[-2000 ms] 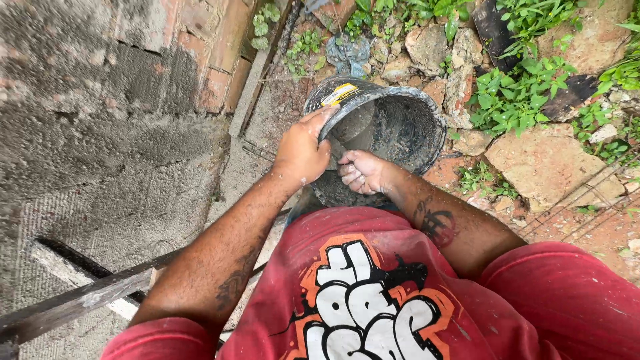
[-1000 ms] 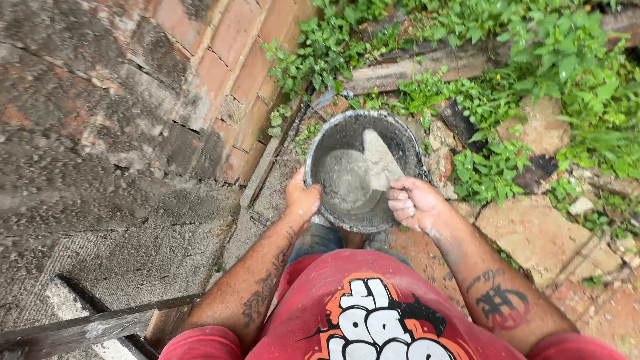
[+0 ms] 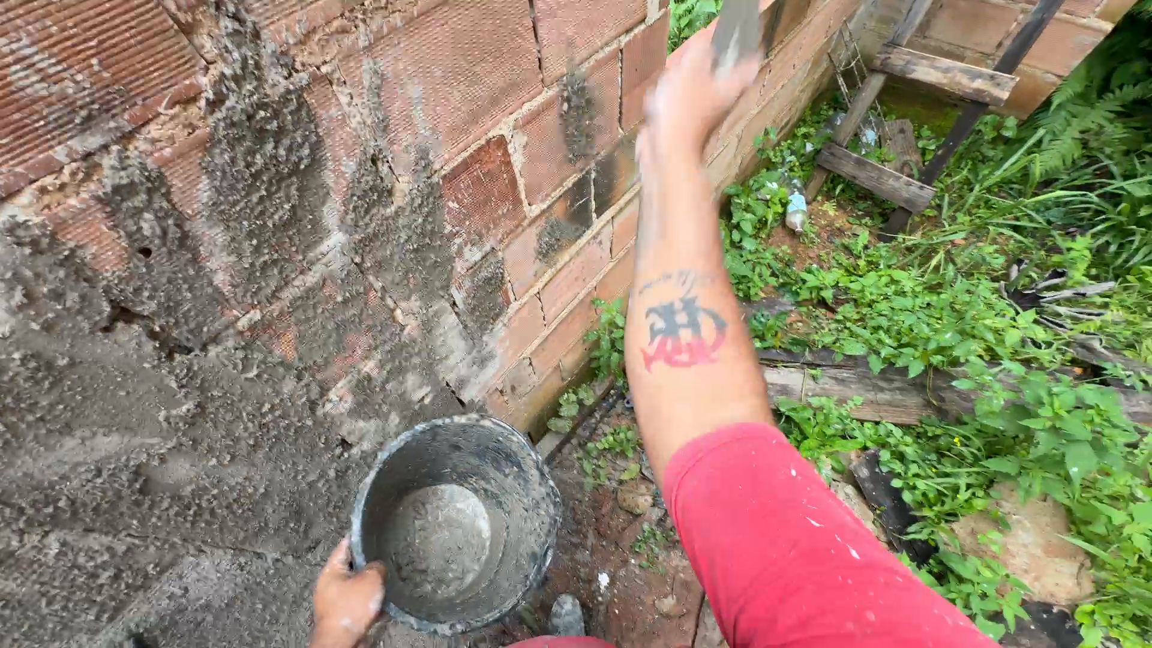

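My left hand (image 3: pixel 348 598) grips the left rim of a black plastic bucket (image 3: pixel 540 468), thumb inside. The bucket's walls are smeared with grey mortar, and only a thin layer shows around its bottom. My right hand (image 3: pixel 697 99), blurred, is raised at the top centre with the arm stretched out. It holds a trowel (image 3: pixel 738 31), whose metal part is cut off by the top edge. Beside both hands rises a hollow-brick wall (image 3: pixel 450 63), with rough wet-looking mortar (image 3: pixel 261 153) over its left and lower parts.
A wooden ladder (image 3: pixel 945 74) leans near the far wall at the upper right. Low green plants (image 3: pixel 900 306), a weathered plank (image 3: pixel 846 387), broken stone slabs (image 3: pixel 1026 549) and a plastic bottle (image 3: pixel 796 207) lie along the right side. A shoe tip (image 3: pixel 567 616) shows below the bucket.
My right hand has left the bucket and risen forward with the trowel, which was inside the bucket one second ago. My left hand still holds the bucket. The view has swung toward the wall.
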